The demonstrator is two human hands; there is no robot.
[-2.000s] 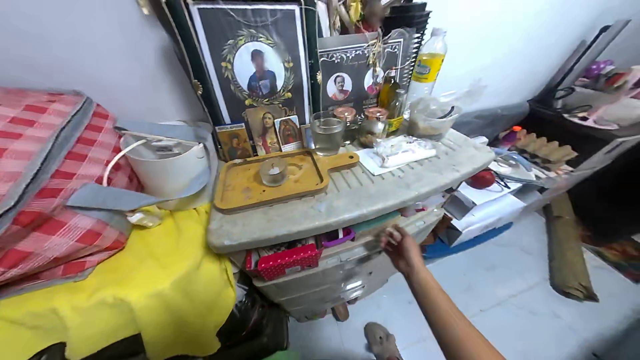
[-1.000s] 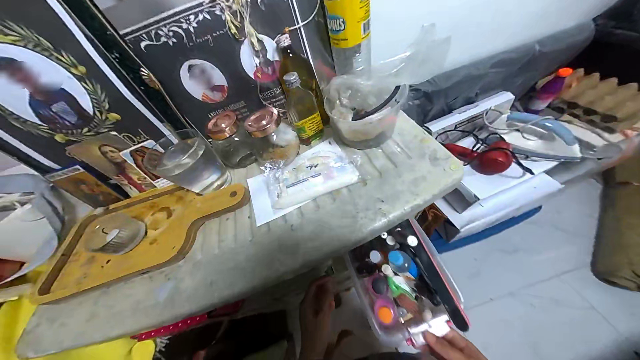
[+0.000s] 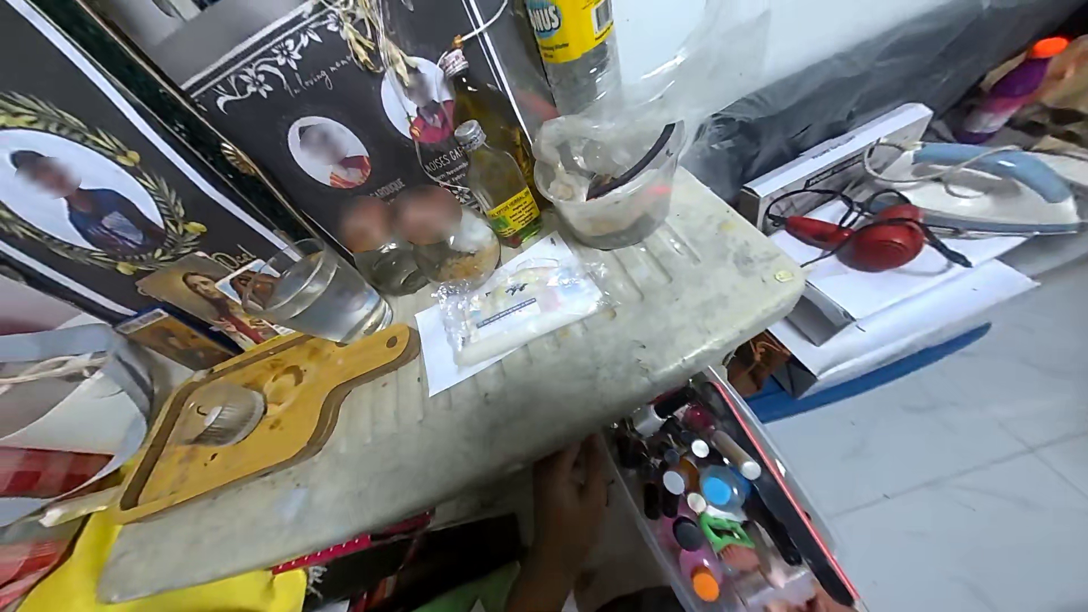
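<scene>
My left hand (image 3: 571, 501) is below the cabinet's top edge, beside the left wall of a clear plastic bin (image 3: 646, 531); its fingertips are in shadow, and what they touch is unclear. My right hand (image 3: 812, 602) shows only as fingers at the bottom edge of the view, at the bin's near end. Small bottles with caps, among them one with a blue cap (image 3: 716, 490) and one with an orange cap (image 3: 705, 585), fill the bin beside a green plastic item (image 3: 727, 533). The bin juts out from under the worn cabinet top (image 3: 646, 340).
On the top stand a wooden tray (image 3: 314, 416) with a small glass candle holder (image 3: 223, 414), a glass of water (image 3: 327, 293), jars, an oil bottle (image 3: 501, 187) and a plastic tub (image 3: 608, 187). At right are a clothes iron (image 3: 977, 191) and red headphones (image 3: 884, 242).
Two seconds ago one hand was at the cabinet front and the bottles were not visible; one second ago the bin was out with both hands at it. The view has moved closer.
</scene>
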